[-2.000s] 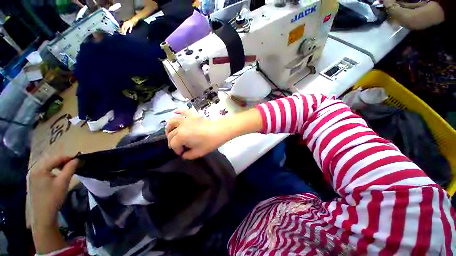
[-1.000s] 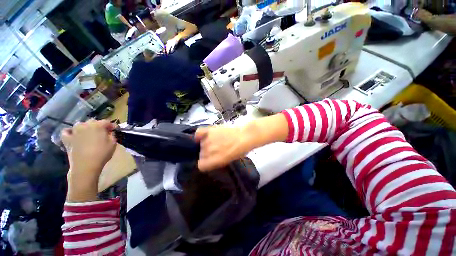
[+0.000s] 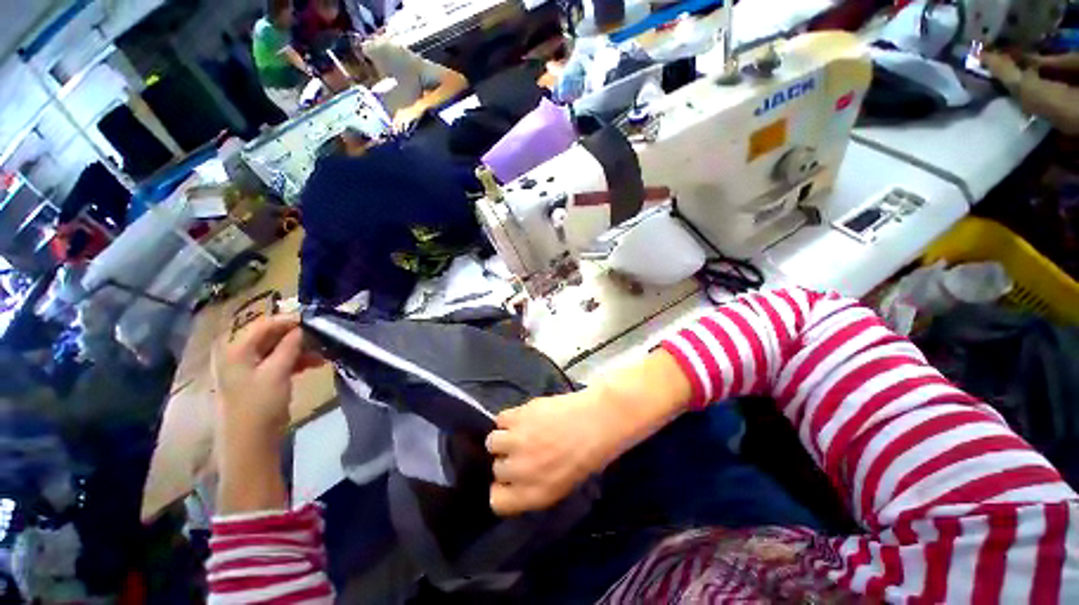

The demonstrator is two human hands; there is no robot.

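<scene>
A dark charcoal garment (image 3: 473, 358) is stretched between my two hands in front of the machine, with a thin white line along its upper band. Its lower part, with paler grey and white areas, hangs towards my lap. My left hand (image 3: 263, 360) pinches the band's far left end. My right hand (image 3: 550, 449) grips the band's other end in a closed fist, lower and nearer to me. The white lockstitch machine (image 3: 698, 160) stands beyond my hands. Its needle area (image 3: 550, 281) is uncovered by the garment.
Black-handled scissors (image 3: 731, 279) lie on the machine bed beside a white rounded plate (image 3: 657, 251). A navy bundle (image 3: 379, 219) lies behind the garment. Brown cardboard (image 3: 195, 396) is at the left, a yellow basket (image 3: 1006, 262) at the right. People work at the back.
My right hand has moved down towards me and my left hand slightly right and down. The band now slopes down to the right and shows a white line. The scissors have come into view.
</scene>
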